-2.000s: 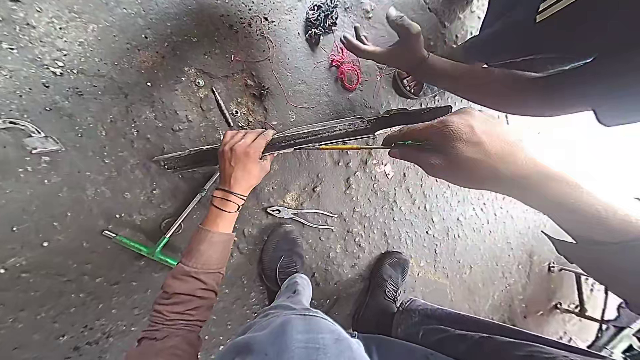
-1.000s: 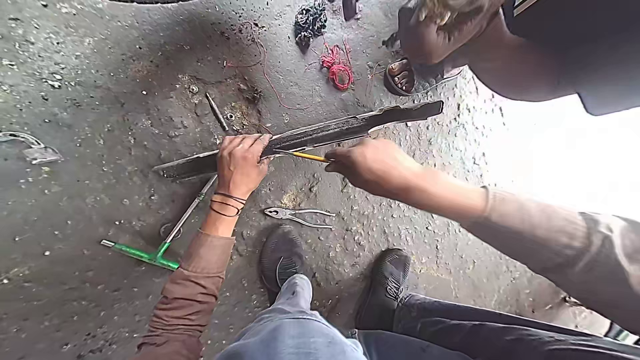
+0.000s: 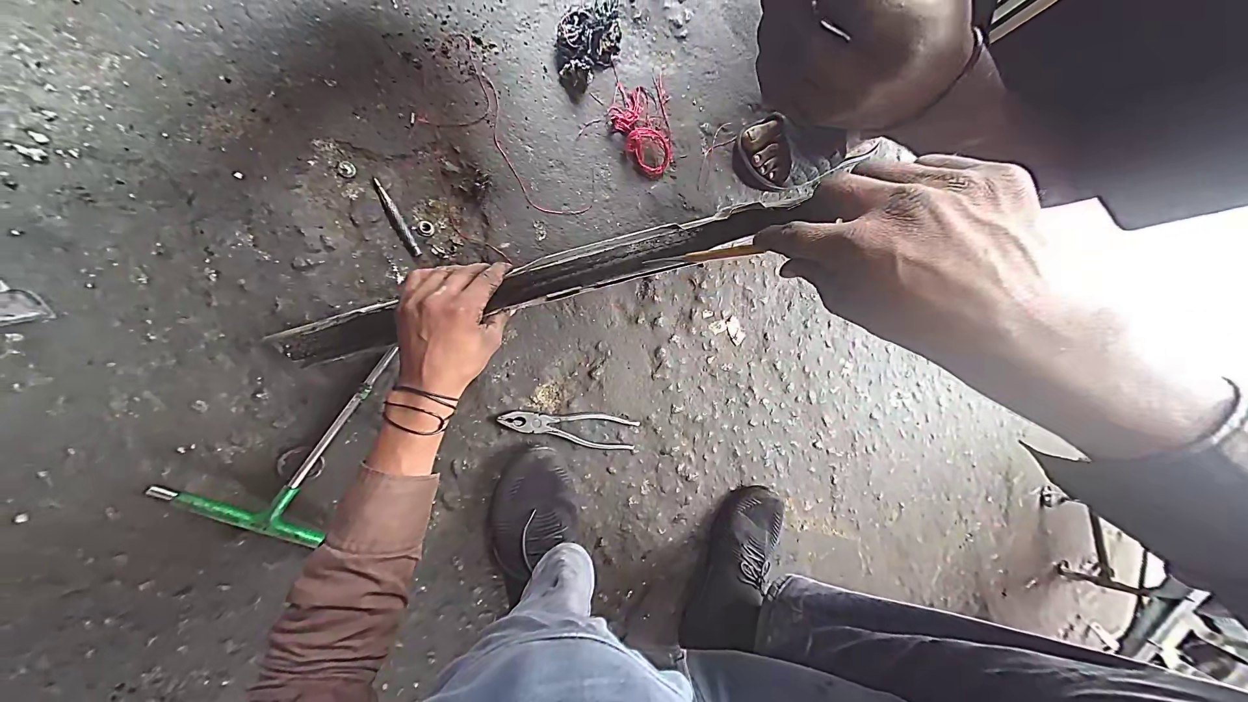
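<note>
My left hand (image 3: 448,327) grips a long dark channel-shaped strip (image 3: 604,258), which slants up to the right above the floor. Toward the strip's right end is my right hand (image 3: 907,229), holding a thin yellow tool (image 3: 721,253) with a narrow grey tip. That tip lies along the strip; the tool's other end is hidden in my fingers, and its exact kind cannot be told. Metal pliers (image 3: 565,427) lie on the floor below the strip. A green T-handle wrench (image 3: 244,517) lies at lower left, its shaft passing beneath the strip near my left hand.
A pointed metal rod (image 3: 396,216), a nut (image 3: 424,228), red cord (image 3: 643,136) and a dark tangled bundle (image 3: 587,44) lie on the rough floor. A co-worker's hand (image 3: 868,58) and sandalled foot (image 3: 765,154) are at upper right. Metal parts (image 3: 1170,619) stand at lower right.
My right hand has moved right along the strip, with more of the yellow tool showing in the one-second-old frame. The co-worker's hand, first spread near the top, has shifted right. My left hand keeps its hold.
</note>
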